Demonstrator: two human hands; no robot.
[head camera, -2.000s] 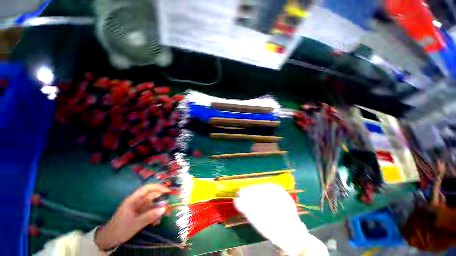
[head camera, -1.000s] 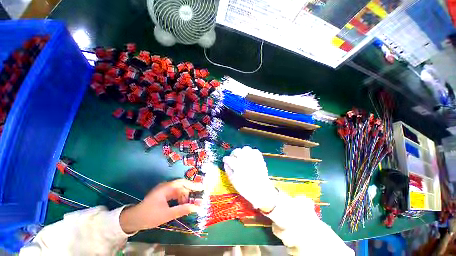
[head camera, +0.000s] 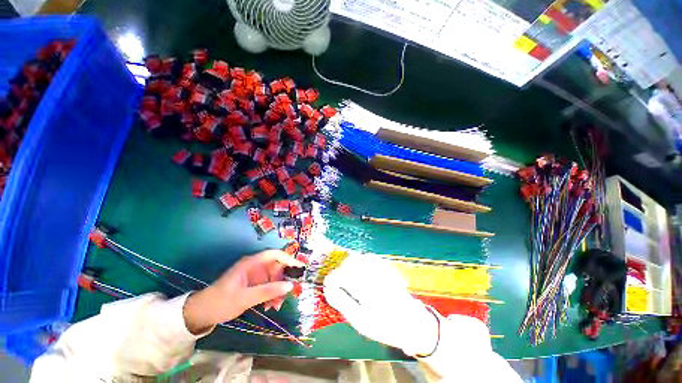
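Observation:
My bare left hand (head camera: 243, 288) holds a small red-and-black connector housing (head camera: 294, 274) between thumb and fingers, with thin wires trailing below the hand. My right hand (head camera: 366, 295), in a white glove, lies over the left end of the yellow wires (head camera: 441, 278), close to the housing. Its fingertips are too washed out to tell if a wire is pinched. The red wires (head camera: 464, 308) lie partly under the right hand and sleeve.
Loose housings (head camera: 247, 120) are heaped behind my left hand. A large blue bin (head camera: 71, 187) stands at left. Blue wires (head camera: 419, 155) and white wires (head camera: 419, 132) lie between cardboard dividers (head camera: 430, 196). Finished harnesses (head camera: 561, 232) and a compartment box (head camera: 632, 247) are at right. A fan (head camera: 280, 22) stands behind.
My right hand has moved down from the green wires onto the yellow wires, beside the housing. My left hand has stayed in nearly the same place, still holding a housing. The view has shifted slightly.

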